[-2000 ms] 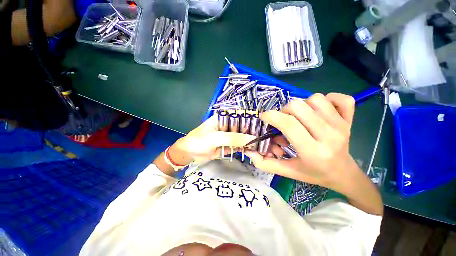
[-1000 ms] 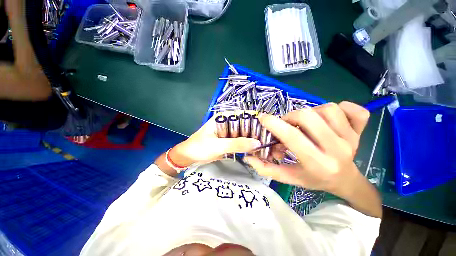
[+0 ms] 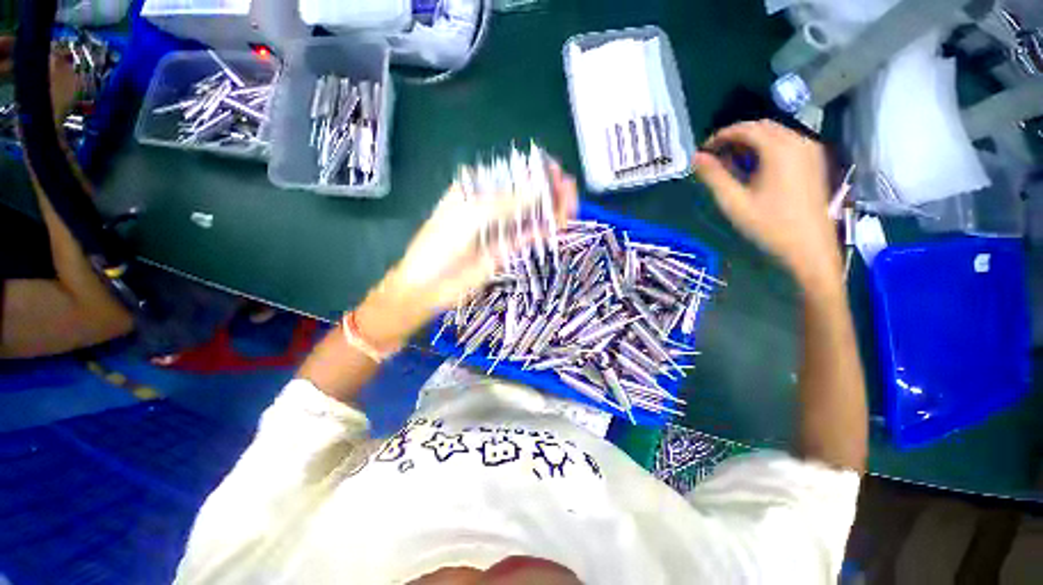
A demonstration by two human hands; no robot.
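Observation:
My left hand (image 3: 458, 246) is raised over the left back part of the blue work tray and holds a row of silver metal cylindrical parts (image 3: 509, 194), blurred, thin rods pointing up. The blue tray (image 3: 700, 246) is heaped with loose parts of the same kind. My right hand (image 3: 769, 189) is at the right of the clear plastic box, fingers curled near a dark object; whether it holds the pen-like tool cannot be told. The clear box (image 3: 686, 114) has a white lining and a short row of several parts.
Two clear tubs (image 3: 206, 145) (image 3: 329, 183) with loose parts stand at the left back. A flat blue tray (image 3: 949, 331) lies at the right. Clear plastic bags (image 3: 926, 137) are at the far right. Another person's arm (image 3: 69, 309) is at the left. A green bin with silver pieces is below the bench edge.
My left hand has moved up and forward, and the held parts now show their rods upward. My right hand has left them and moved up and right. The heaped tray is more exposed.

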